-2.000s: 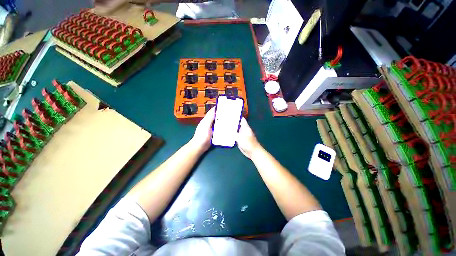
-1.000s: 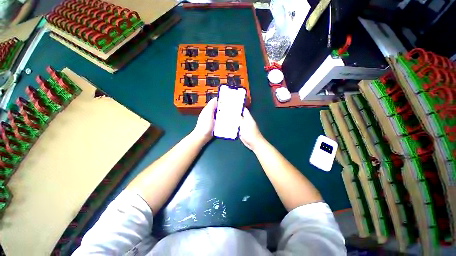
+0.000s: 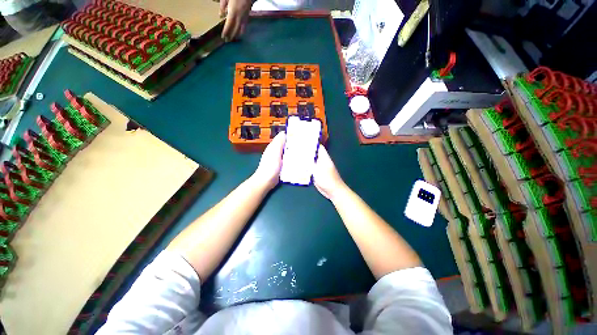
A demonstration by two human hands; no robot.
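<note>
A smartphone (image 3: 301,150) with a bright white screen is held upright in the middle of the view. My left hand (image 3: 270,160) grips its left edge and my right hand (image 3: 325,171) grips its right edge. Most of my fingers are hidden behind it. The orange fixture (image 3: 243,139) lies flat just beyond the phone, with dark parts in its grid of pockets. The phone covers a bit of its front edge.
Cardboard sheet (image 3: 111,190) with circuit boards (image 3: 49,147) at left. More boards (image 3: 124,36) stand at back left, by another person's hand (image 3: 235,16). White device (image 3: 422,203) and stacked board layers (image 3: 501,216) at right. Two white discs (image 3: 364,116) beside the machine (image 3: 425,98).
Another person's hand has come in at the top, by the back-left cardboard. The view has tilted slightly. My hands still hold the phone in much the same place.
</note>
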